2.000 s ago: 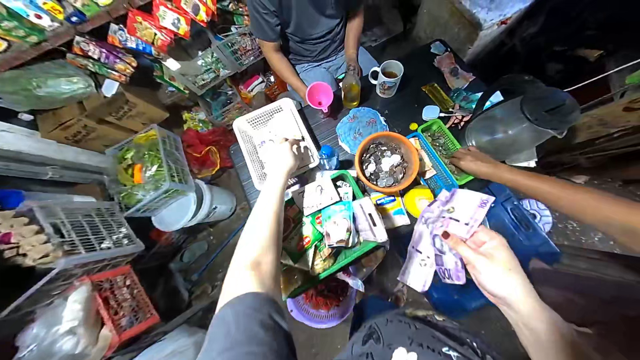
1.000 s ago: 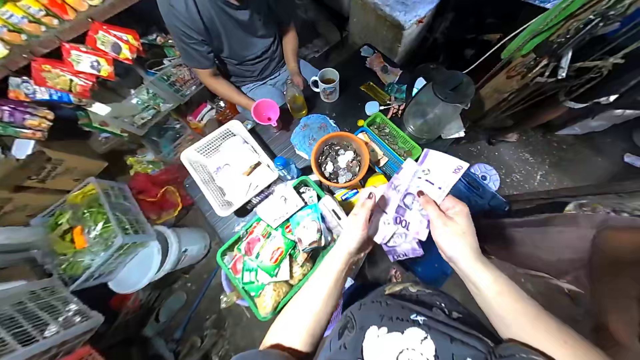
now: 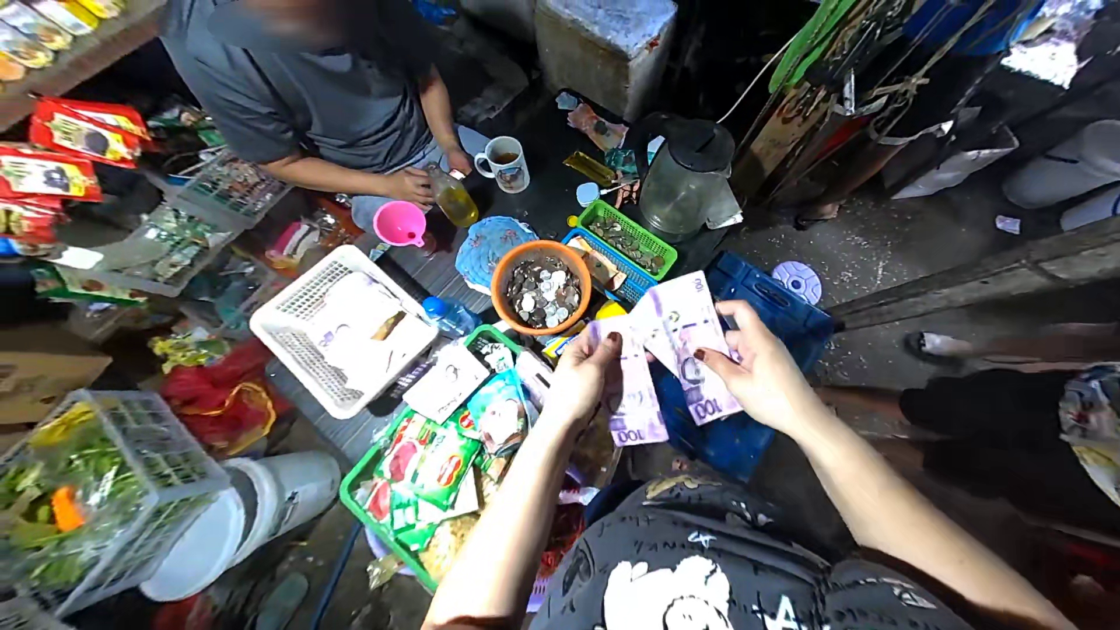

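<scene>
My left hand pinches a purple 100 banknote between thumb and fingers. In my right hand are more purple banknotes, fanned out beside the left one. Just beyond my left hand stands an orange bowl of coins. Behind the notes lie a blue basket and a green basket with coins. A white plastic basket with papers or notes in it is to the left. The green tray of packets lies near my left forearm.
Across the dark table a person in a grey shirt has a hand at a bottle of yellow liquid. A mug, a pink funnel and a glass-like pitcher stand there. A blue crate is at the right, white buckets at the left.
My left hand has moved from the white basket to the banknotes in my right hand and now holds one apart. The other person's arm at the right has gone from view. The view has shifted.
</scene>
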